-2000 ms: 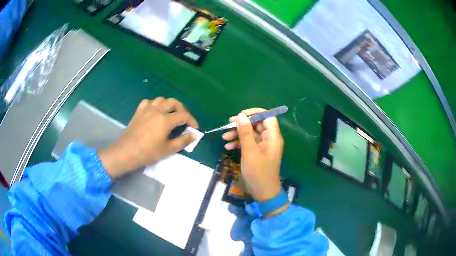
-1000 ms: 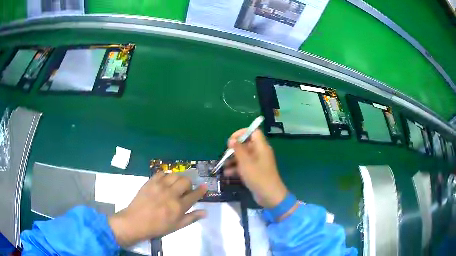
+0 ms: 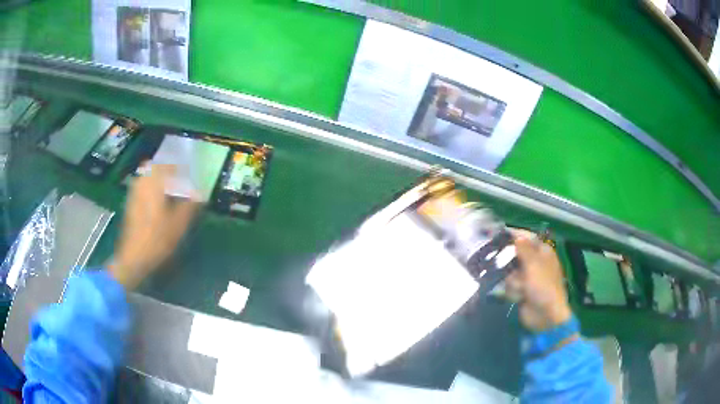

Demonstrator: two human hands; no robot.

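My right hand (image 3: 537, 276) grips the board end of a tablet unit (image 3: 399, 280), which is raised and tilted, its large face glaring white. The board and orange flex cables are blurred. I cannot make out the tweezers clearly at this hand. My left hand (image 3: 158, 217) is blurred, fingers apart, over the near left edge of another tablet unit (image 3: 193, 162) lying flat at the upper left. The blur hides whether it touches. White liner sheets (image 3: 264, 359) and a grey adhesive sheet (image 3: 166, 335) lie in front of me, with a small white square (image 3: 234, 297) above them.
More tablet units lie in a row at far left (image 3: 81, 136) and right (image 3: 604, 276). Stacked sheet strips (image 3: 75, 225) with a clear plastic bag (image 3: 31, 237) lie left. A metal rail (image 3: 316, 129) and green panel with posted sheets (image 3: 442, 95) run along the back.
The tablet unit has been lifted from the work spot and moved up and right in my right hand. My left hand has left it for the unit at the upper left. The view has shifted.
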